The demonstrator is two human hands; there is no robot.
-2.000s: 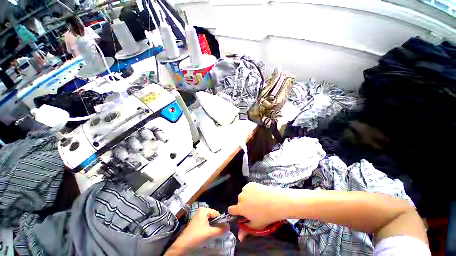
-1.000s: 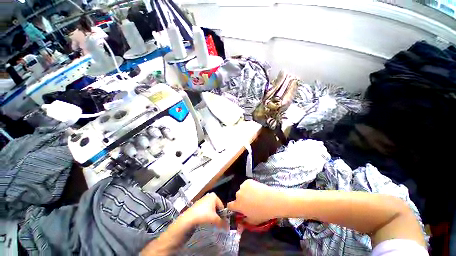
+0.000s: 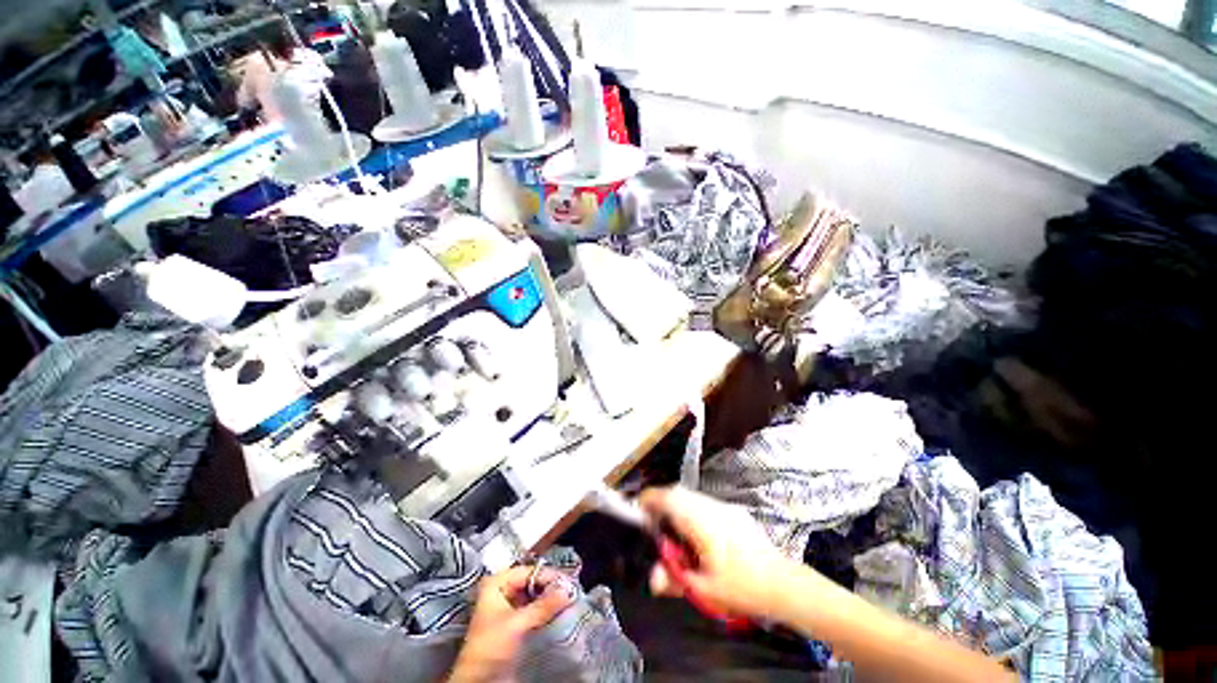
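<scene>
My left hand [image 3: 505,622] is at the lower centre, pinching the edge of the striped cloth [image 3: 587,632]; a small dark detail at the fingertips is too small to name. My right hand [image 3: 727,558] holds scissors with red handles [image 3: 681,571], their blurred blades pointing up and left, apart from my left hand. Grey and striped garment cloth [image 3: 247,598] lies bunched in front of the overlock machine [image 3: 441,350]. The presser foot area is partly hidden by shadow and cloth.
Striped cloth heaps lie at the left [image 3: 114,434] and right [image 3: 834,460]. A narrow white strip [image 3: 694,443] hangs off the wooden table edge [image 3: 627,460]. A bronze-gold bag [image 3: 787,280] sits at the table's far corner. Thread cones [image 3: 587,120] and a printed tub [image 3: 574,210] stand behind.
My right hand has drawn the scissors away from my left fingers, and the blades now show pointing up-left. The view has shifted, so the machine appears farther right.
</scene>
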